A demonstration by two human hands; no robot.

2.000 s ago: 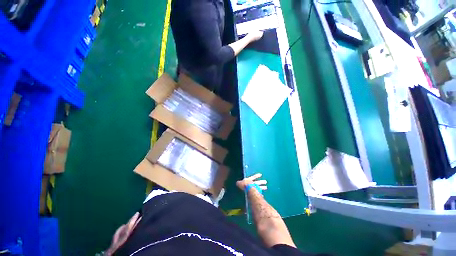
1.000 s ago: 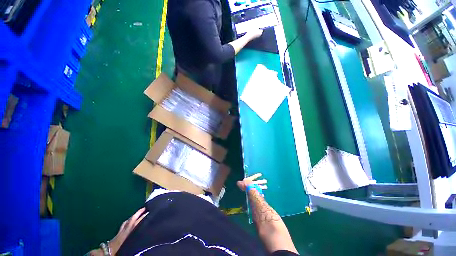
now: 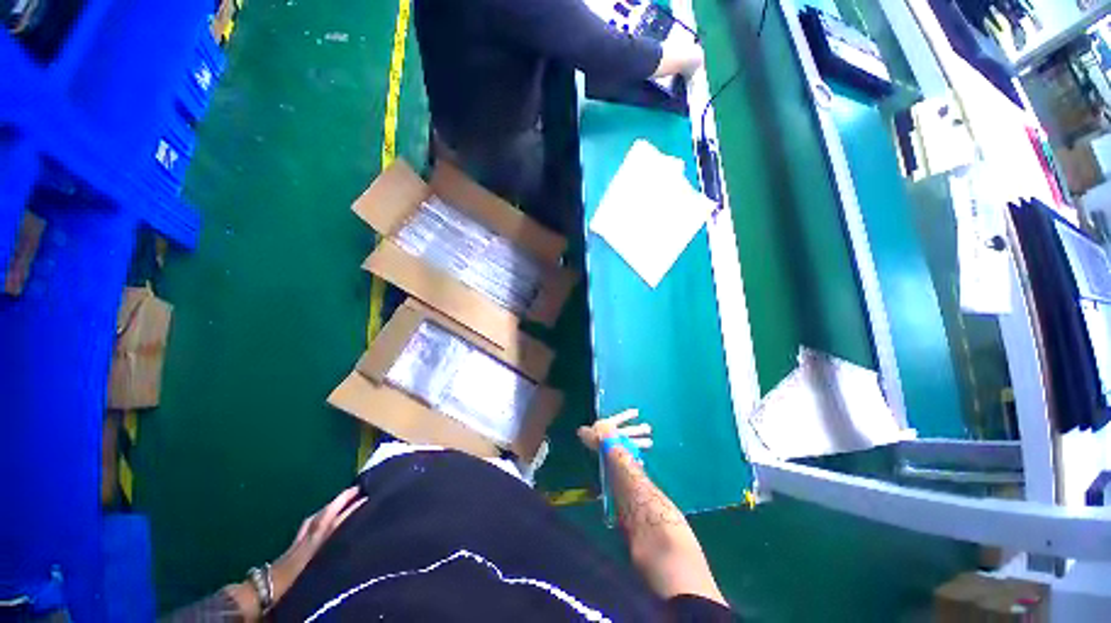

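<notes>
My right hand (image 3: 617, 431) rests on the near end of the green-topped workbench (image 3: 668, 365), at its left edge, fingers apart and holding nothing. A blue band is on that wrist. My left hand (image 3: 319, 529) lies against the side of my black shirt, with a bracelet on the wrist; it holds nothing that I can see. White foam sheets (image 3: 652, 213) lie on the bench further up. Two open cartons stand left of the bench: the nearer carton (image 3: 408, 417) and the farther carton (image 3: 426, 282) both hold silvery wrapped flat pieces.
A person in dark clothes (image 3: 487, 85) stands at the far left side of the bench, one arm over it. A blue rack (image 3: 73, 341) is on the left. White crumpled foam (image 3: 828, 408) lies on a lower rail at right. Black sheets (image 3: 1058, 316) stand further right.
The other person's arm has moved further across the bench, over the far items. My left hand has shifted slightly up my side since the oldest frame. My right hand stays on the bench.
</notes>
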